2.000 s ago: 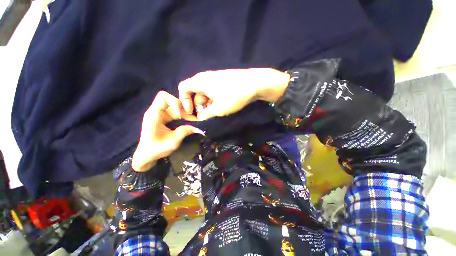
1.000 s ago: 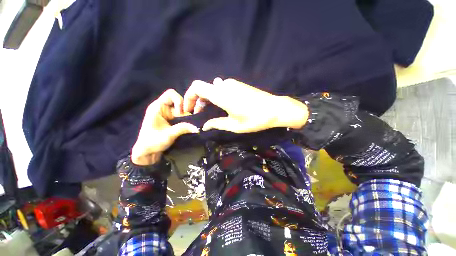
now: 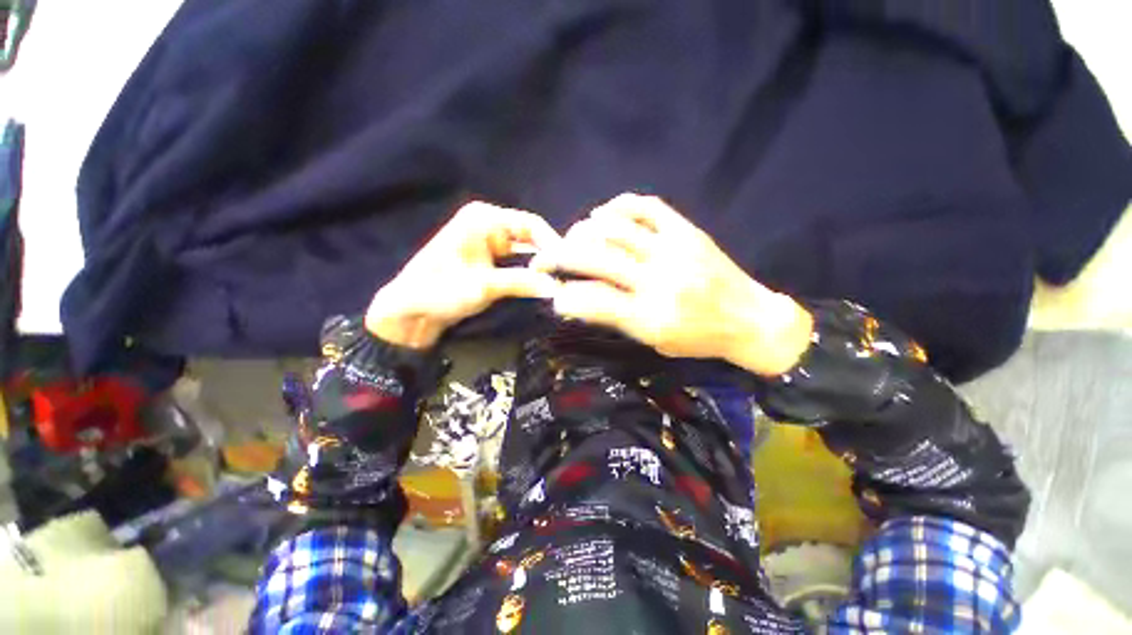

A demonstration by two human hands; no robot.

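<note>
A large dark navy coat or jacket (image 3: 521, 112) covers the table in front of me, its near edge towards my body. My left hand (image 3: 466, 273) pinches at the near edge, thumb and fingertips closed. A small pale spot, perhaps a button, shows between its fingers; glare hides its shape. My right hand (image 3: 677, 285) is beside it, fingertips together and meeting the left fingertips over the cloth edge. No needle or thread can be made out.
White table surface shows at the left and right rims. A red basket (image 3: 89, 413) is at the lower left. White thread scraps (image 3: 469, 422) and yellow-orange items (image 3: 807, 484) lie below the table edge. Grey wood-look flooring (image 3: 1078, 428) is at the right.
Both hands have shifted right in the picture. The right hand's thumb and fingers, apart a second ago, have closed together against the left fingertips. The coat and basket appear shifted as the view moved.
</note>
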